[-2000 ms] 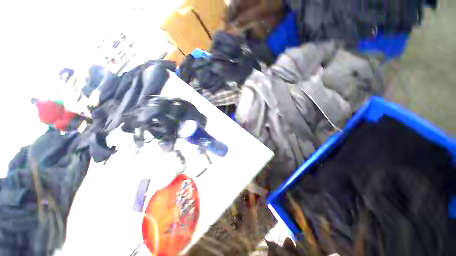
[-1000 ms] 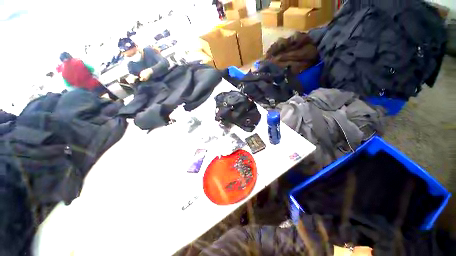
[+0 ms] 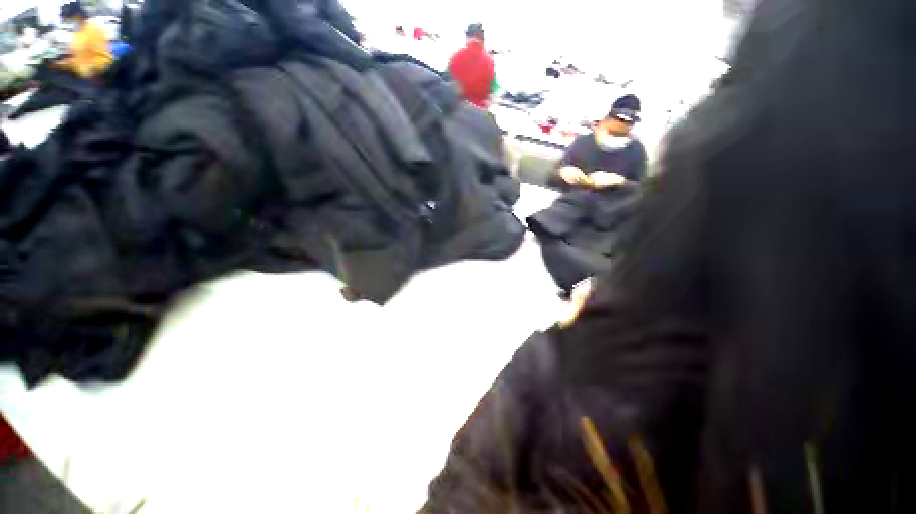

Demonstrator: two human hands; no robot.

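Note:
A large black garment (image 3: 793, 251) fills the right side of the view, close to the camera and blurred. A small skin-coloured patch at its left edge looks like my left hand (image 3: 578, 301), above a dark sleeve (image 3: 512, 412). Its fingers seem closed on the black garment; most of the hand is hidden by cloth. My right hand is not in view. A big heap of black garments (image 3: 301, 161) lies on the white table (image 3: 301, 381) at left and centre.
A person in a dark cap (image 3: 608, 156) sits beyond the table with black cloth in their hands. A person in red (image 3: 472, 72) and one in yellow (image 3: 90, 48) are farther back. A red thing (image 3: 10, 442) shows at the lower left edge.
The view has swung left; the red tray, bottle and blue crate have left the picture. A large black garment now rises across the right side, with the hand at its edge.

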